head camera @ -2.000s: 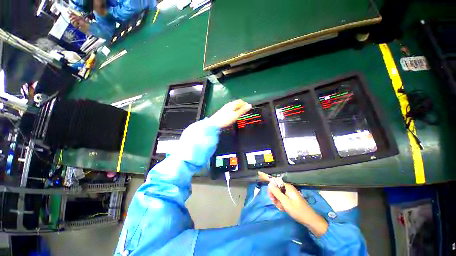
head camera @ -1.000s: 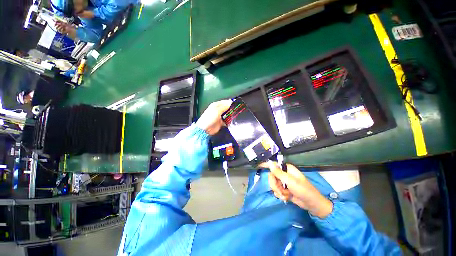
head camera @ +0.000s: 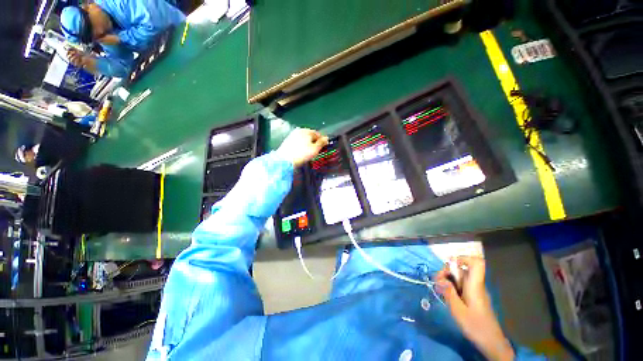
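The phone tray (head camera: 497, 185) lies on the green bench with four phones side by side. The second phone from the left (head camera: 340, 197) sits in its pocket, with red and green text and a white cable (head camera: 374, 262) at its lower edge. My left hand (head camera: 304, 144) is at that phone's top edge, fingertips bent; whether it grips the phone is unclear. My right hand (head camera: 465, 285) is off the bench front, right of my lap, pinching a small white and dark plug. The leftmost phone (head camera: 295, 204) shows green and red buttons and has its own white cable.
Another tray (head camera: 257, 141) stands left of my forearm. A black tray stack (head camera: 106, 211) is at the left. A raised green platform (head camera: 352, 42) is behind. Yellow tape (head camera: 525, 127), a coiled black cable (head camera: 550, 116) and a barcode label (head camera: 534, 51) are right. A person works at the upper left.
The second phone, lifted and tilted a second ago, now lies in its pocket with a white cable attached. My right hand has moved right, away from the tray. The camera view has shifted.
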